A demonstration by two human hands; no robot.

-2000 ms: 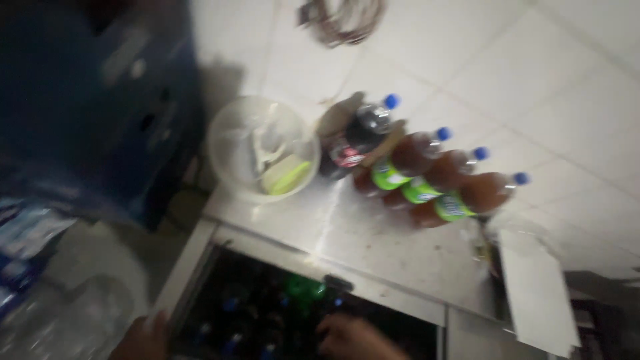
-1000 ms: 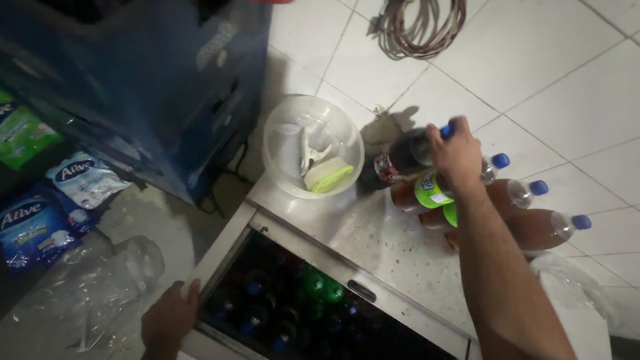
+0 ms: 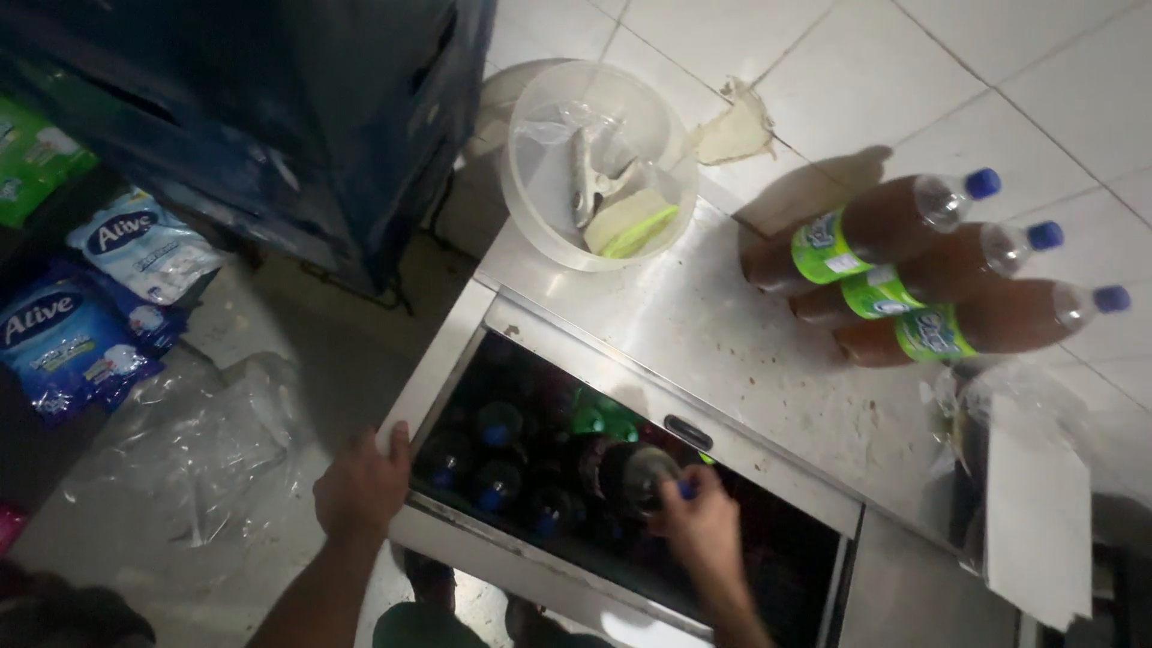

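My right hand (image 3: 702, 517) grips a dark soda bottle (image 3: 625, 472) by its blue-capped neck, tilted inside the opening of a metal chest cooler (image 3: 684, 324). Several blue-capped bottles (image 3: 497, 486) stand in the dark interior, with green bottles (image 3: 605, 416) near the far edge. My left hand (image 3: 364, 481) rests on the cooler's left rim, holding no object. On the cooler top, right of the opening's far edge, three brown-drink bottles (image 3: 936, 261) with green labels and blue caps stand side by side.
A clear plastic tub (image 3: 531, 216) with a sponge and a white tool sits at the cooler's back left corner. Dark blue crates (image 3: 270, 135) are stacked at left, near Alive packets (image 3: 72, 342) and clear plastic bags (image 3: 234, 450). A white panel (image 3: 1035, 513) leans at right.
One second ago my right hand held the dark bottle on the cooler top beside the brown ones; now that bottle is inside the opening. My left hand remains at the rim.
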